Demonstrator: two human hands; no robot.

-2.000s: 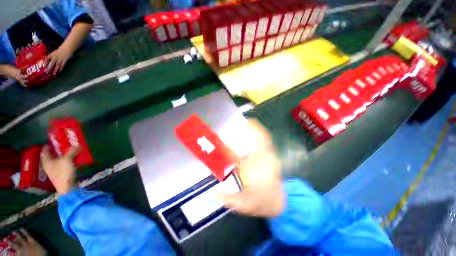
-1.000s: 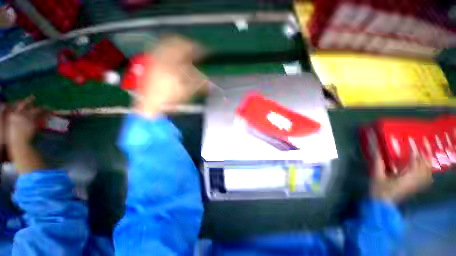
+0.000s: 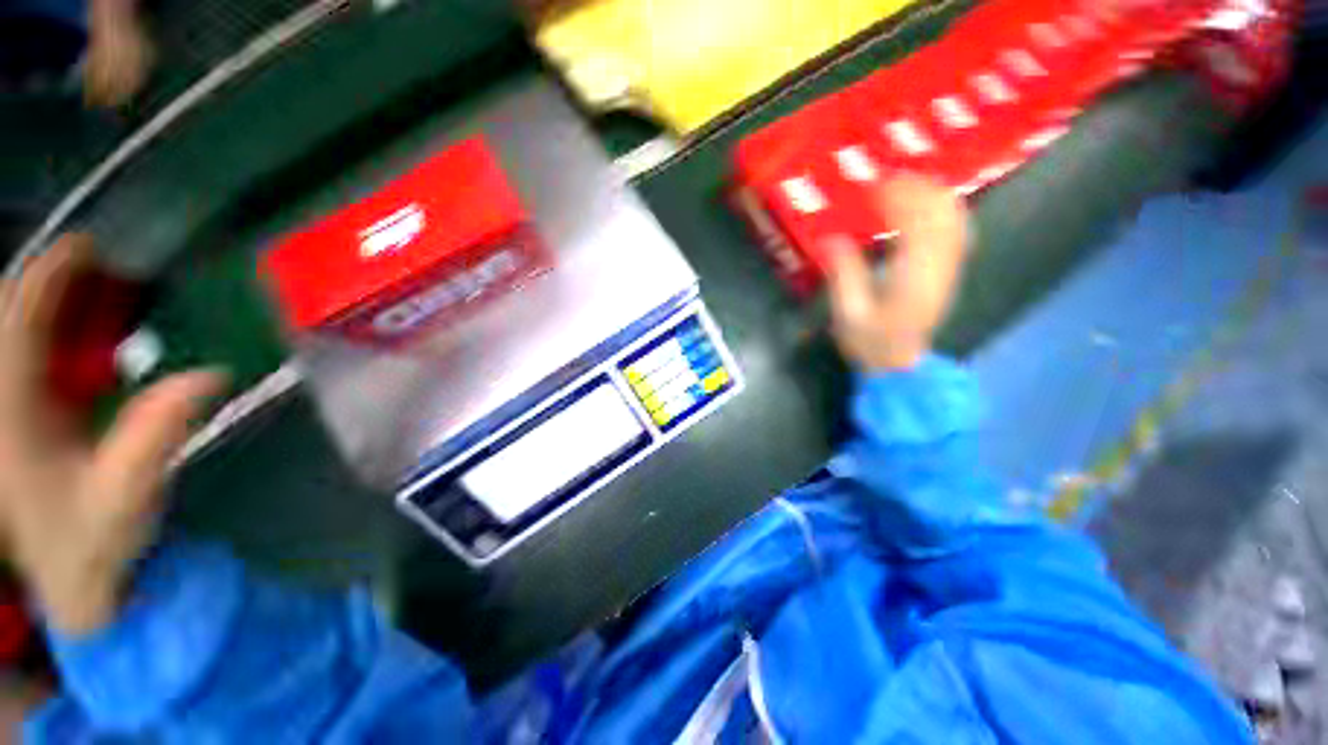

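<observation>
A red product box [image 3: 401, 233] with white lettering lies on the silver plate of the weighing scale [image 3: 568, 437]. The scale display is pale and its blue, white and yellow keypad shows. My left hand [image 3: 95, 422] is blurred at the left edge, its thumb and fingers spread, left of the scale; it touches no box that I can make out. My right hand [image 3: 896, 277] rests with fingers apart at the near end of the row of checked boxes [image 3: 947, 124], right of the scale.
A yellow board [image 3: 728, 51] lies beyond the scale at the top. A dark red item [image 3: 91, 342] is partly behind my left hand. A pale metal rail [image 3: 175, 109] curves at the upper left. Another person's hand [image 3: 117, 56] shows at the top left. Blue floor is at the right.
The view has swung right and down. The box on the scale lies at a different angle. My left hand has moved left of the scale, its fingers spread. My right hand is still at the row's end.
</observation>
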